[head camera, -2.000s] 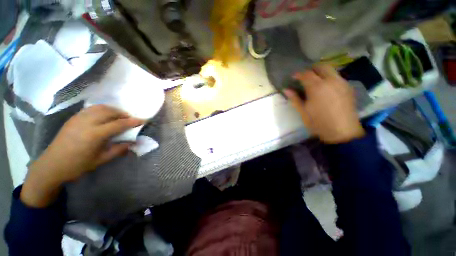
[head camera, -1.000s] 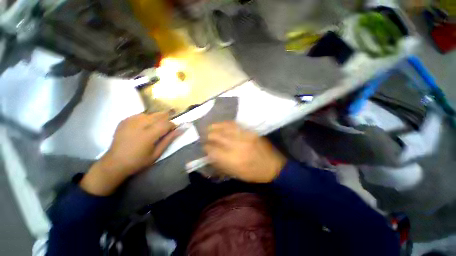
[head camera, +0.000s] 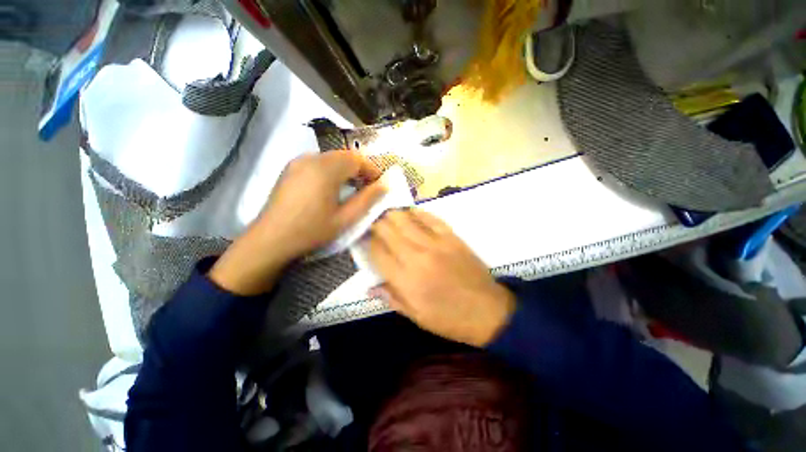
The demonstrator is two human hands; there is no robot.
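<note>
My left hand point(head camera: 305, 212) holds a white fabric piece point(head camera: 397, 193) and grey knit fabric point(head camera: 320, 284) just in front of the needle area, fingertips close to the brightly lit needle plate point(head camera: 482, 150). My right hand point(head camera: 439, 275) is on the same pieces from the right, its fingers closed at their edge. Grey fabric also shows at the left fingertips. The sewing machine's dark foot and needle parts point(head camera: 414, 93) are just above and behind the hands; the needle itself cannot be made out.
A curved grey piece point(head camera: 632, 124) lies right of the needle. White and grey pieces point(head camera: 159, 132) lie at left. Yellow thread point(head camera: 508, 44) hangs from the machine head. A flat black object point(head camera: 754, 129) lies at right. A measuring tape point(head camera: 583, 254) runs along the front edge.
My right hand has left the curved grey piece and come to the fabric beside my left hand. Both hands have moved the grey and white pieces up close to the machine foot.
</note>
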